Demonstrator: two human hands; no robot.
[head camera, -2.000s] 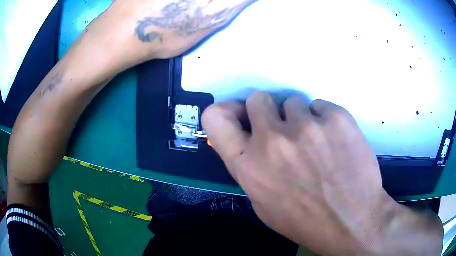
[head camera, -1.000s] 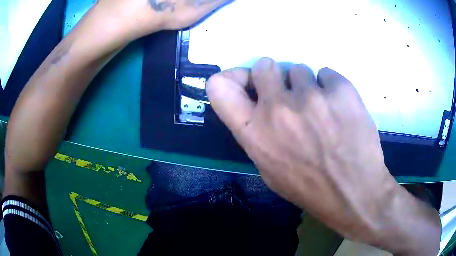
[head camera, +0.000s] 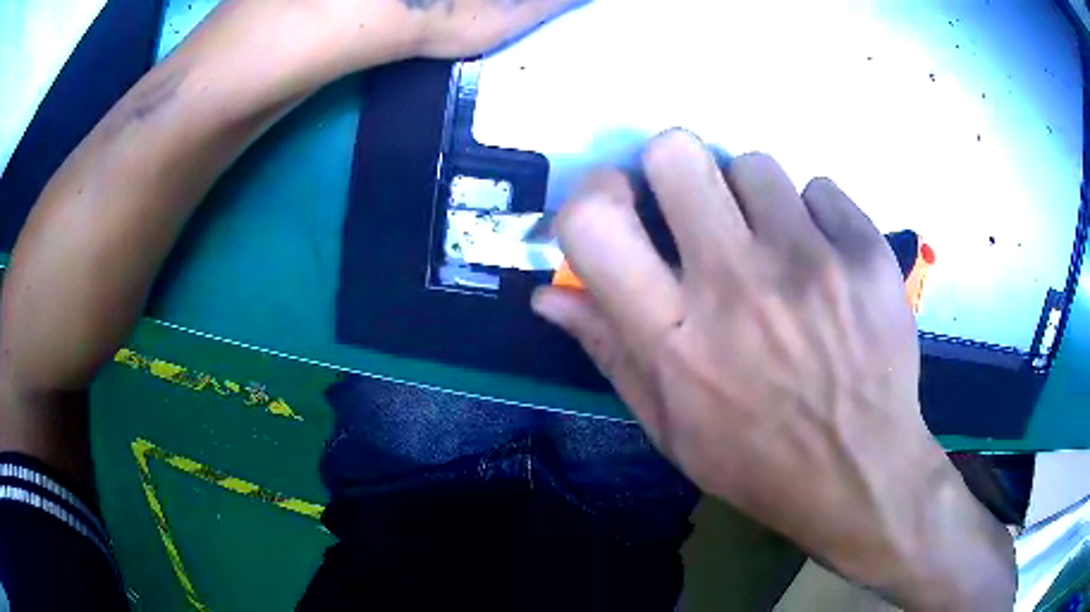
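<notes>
A framed panel (head camera: 765, 72) with a pale, dark-specked sheet and a wide black border (head camera: 389, 239) lies flat in front of me. A silver corner bracket (head camera: 481, 193) sits in the black notch at its near left corner. My right hand (head camera: 765, 311) is closed around an orange-and-black utility knife (head camera: 920, 269); its orange end shows beyond the little-finger side. Its silver blade points left and overlaps the bracket. My left hand (head camera: 508, 14) lies at the panel's left side, cut off by the top edge; its fingers are out of view.
The green bench top (head camera: 257, 239) shows left of the panel, with a white sheet (head camera: 30, 72) in the far left corner. Below are the green floor with yellow-and-black tape (head camera: 227, 478) and my dark clothing. A second small silver plate (head camera: 1051, 331) is at the right corner.
The orange back end and wide silver blade of the knife have come into sight as my right hand turned and shifted slightly right. The panel sits a little higher in view than two seconds ago.
</notes>
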